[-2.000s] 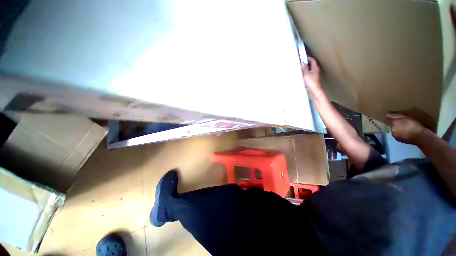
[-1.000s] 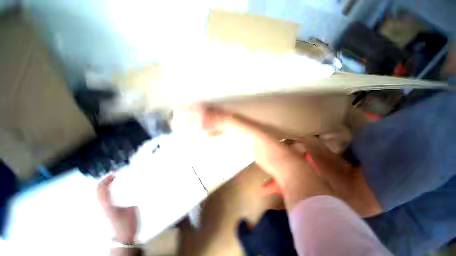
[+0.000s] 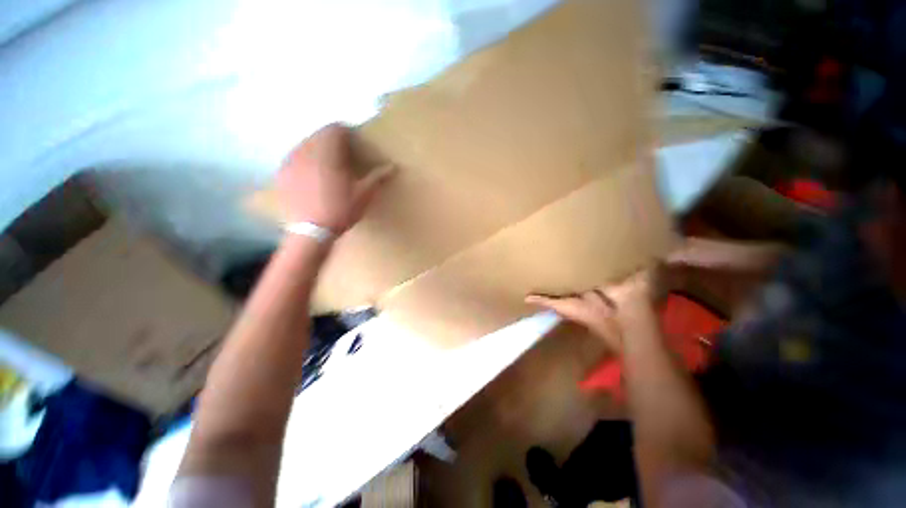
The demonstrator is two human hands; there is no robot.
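Note:
A large brown cardboard carton [image 3: 517,149] lies tilted over the white bench [image 3: 397,397], with a crease running across its panels. My left hand [image 3: 323,184], with a pale band at the wrist, is on the carton's left edge, its thumb against the panel. My right hand [image 3: 601,308] lies at the carton's lower edge near the bench edge, fingers stretched to the left. Blur hides whether its fingers close around the cardboard. The carton's inside is not visible.
Another person's arm [image 3: 730,255] reaches to the carton from the right. A red stool [image 3: 690,332] stands below. A brown carton [image 3: 119,308] and dark blue cloth [image 3: 84,442] are at the left. Bright white sheeting [image 3: 199,79] is behind.
The view has turned. Both my hands are now on the brown carton, which fills the middle with its broad face showing. The other person's arm is farther right.

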